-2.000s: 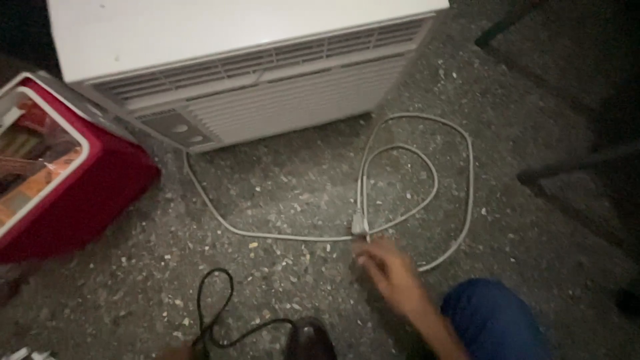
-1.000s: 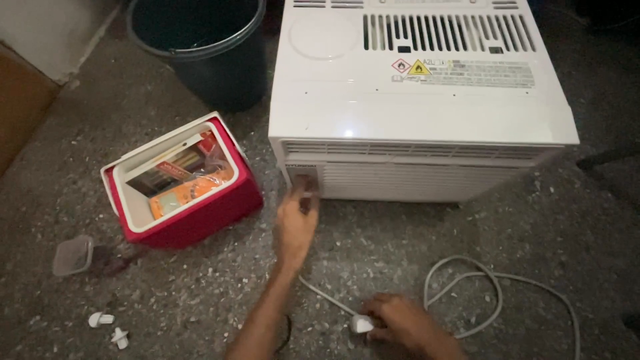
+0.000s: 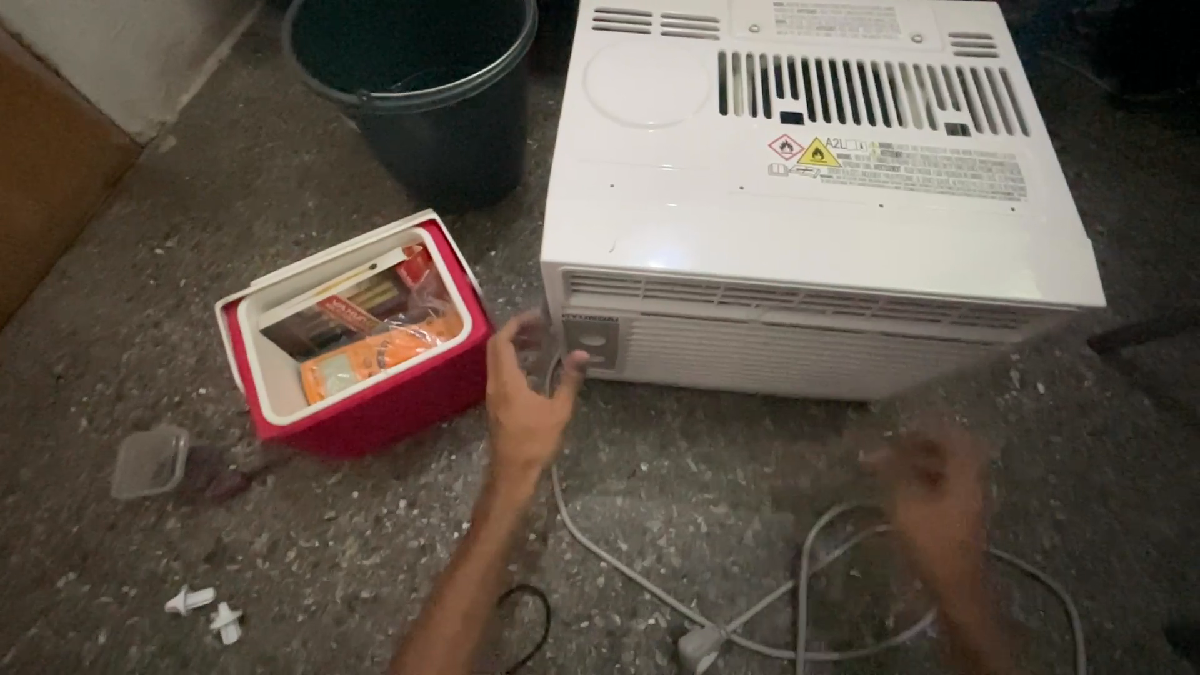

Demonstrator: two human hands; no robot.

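Observation:
A white window air conditioner (image 3: pixel 797 234) stands on the speckled floor with its louvred front toward me. My left hand (image 3: pixel 532 389) is at its lower left front corner, beside the control panel (image 3: pixel 592 343), thumb and fingers apart. My right hand (image 3: pixel 937 469) is blurred, in front of the unit's right half and above the looped cord; its fingers cannot be made out. The grey power cord (image 3: pixel 623 569) runs from near the left corner across the floor, and its plug (image 3: pixel 701 647) lies at the bottom of the view, touched by neither hand.
Left of the unit sits an open red cooler (image 3: pixel 375 427) holding an orange multimeter (image 3: pixel 337 373) and packets. Behind it stands a dark bucket (image 3: pixel 441 141). A clear plastic container (image 3: pixel 150 462), two white plastic pieces (image 3: pixel 226 622) and a thin black cable (image 3: pixel 547 619) lie on the floor.
My right hand has left the plug, which it was touching a second ago, and moved up and right. My left hand has moved from the control panel to the unit's left corner.

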